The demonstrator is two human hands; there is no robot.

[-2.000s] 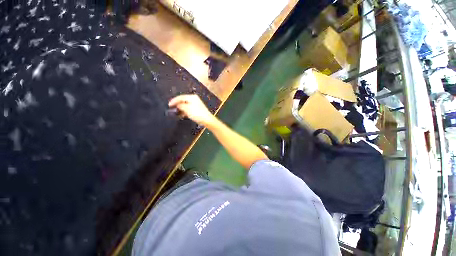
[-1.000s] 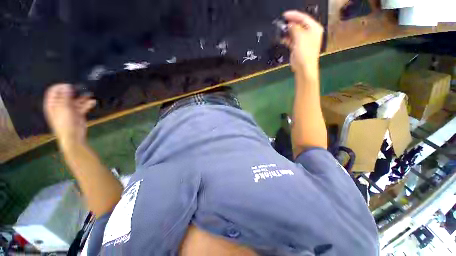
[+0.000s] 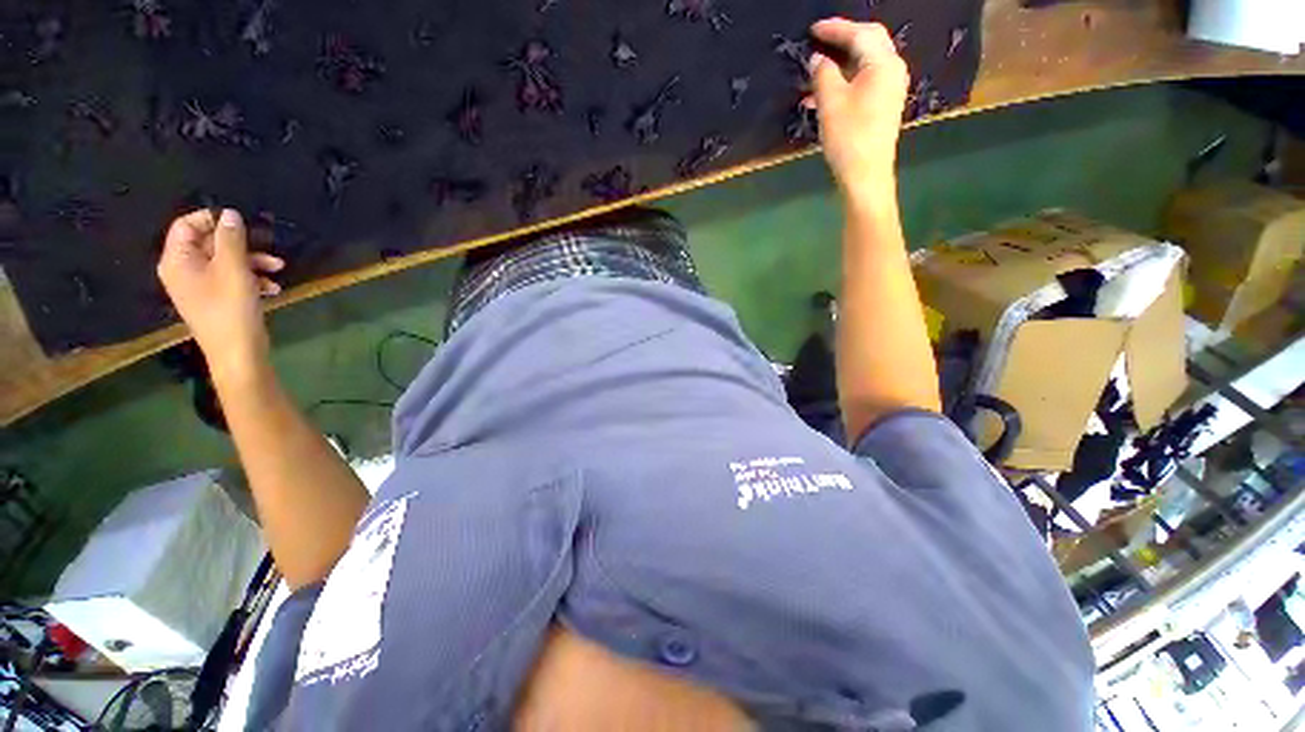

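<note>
Dark patterned fabric (image 3: 429, 129) with small pinkish-grey raised motifs lies flat over the table, its near border close to the table edge. My left hand (image 3: 215, 272) is bare, at the near edge of the fabric at the left, its fingers bent and partly spread. My right hand (image 3: 862, 100) is bare, on the fabric near its right end, with index finger and thumb curled. Dark cloth shows between the fingers of both hands; whether they pinch it cannot be told.
The wooden table edge (image 3: 687, 183) curves across the view. A white object (image 3: 1245, 20) lies at the table's upper right. Over the green floor (image 3: 344, 350) stand open cardboard boxes (image 3: 1066, 386) with dark cloth at right, and a white box (image 3: 158, 565) at lower left.
My view has turned from the table's right part to my body and both hands. Since one second ago my left hand has shifted slightly right and up; the fabric's motifs show more clearly.
</note>
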